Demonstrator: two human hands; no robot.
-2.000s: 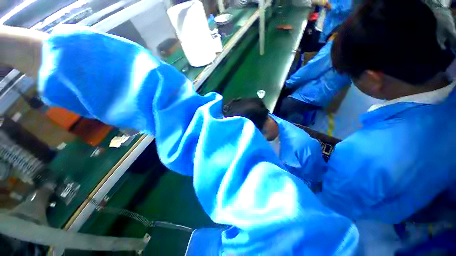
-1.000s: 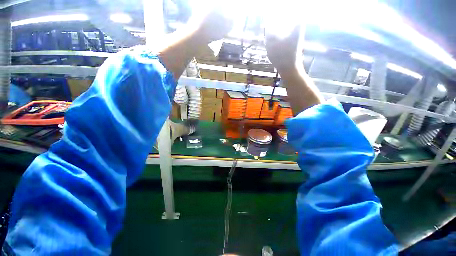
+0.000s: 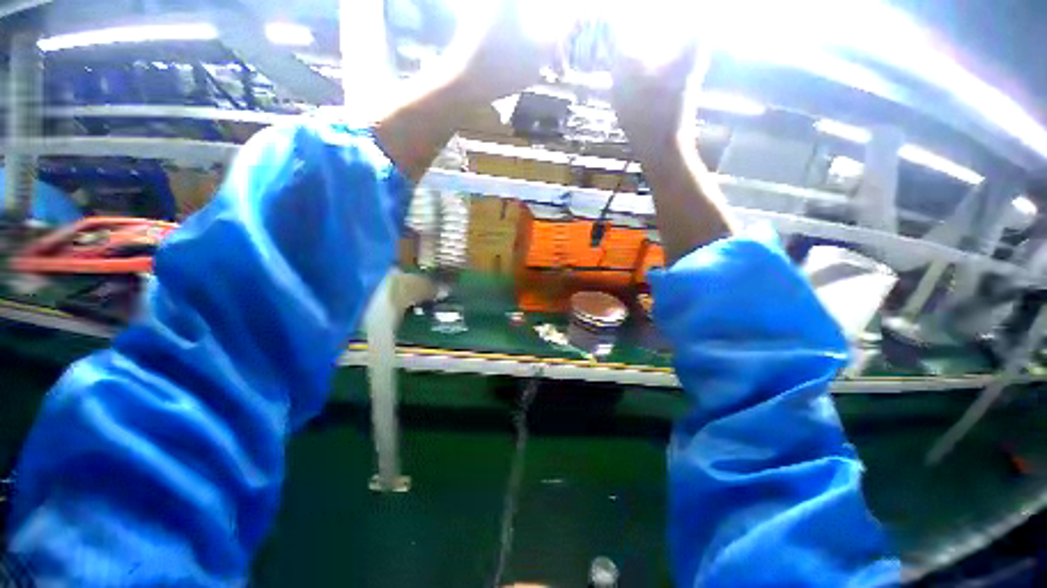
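Observation:
Both my arms in light blue sleeves reach up to the bright overhead light (image 3: 781,57). My left hand (image 3: 499,52) is at the top, left of centre, its fingers washed out by glare. My right hand (image 3: 657,92) is beside it to the right, its fingertips also lost in glare. Dark thin strands (image 3: 588,44) show between the hands. Whether either hand grips them cannot be told. A thin pale coiled line (image 3: 517,459) hangs below the shelf edge down to the green bench.
A white post (image 3: 384,402) stands left of centre. The shelf holds orange bins (image 3: 574,247), a round tin (image 3: 596,322), a white cylinder (image 3: 850,287) and a red-orange tray (image 3: 92,247). A ribbed duct (image 3: 442,218) hangs behind. White rails (image 3: 517,186) cross the view.
Two seconds ago one raised sleeve and nearby workers filled the view; now both arms are raised before the shelf. Since one second ago the hands have stayed up, with only a slight view shift.

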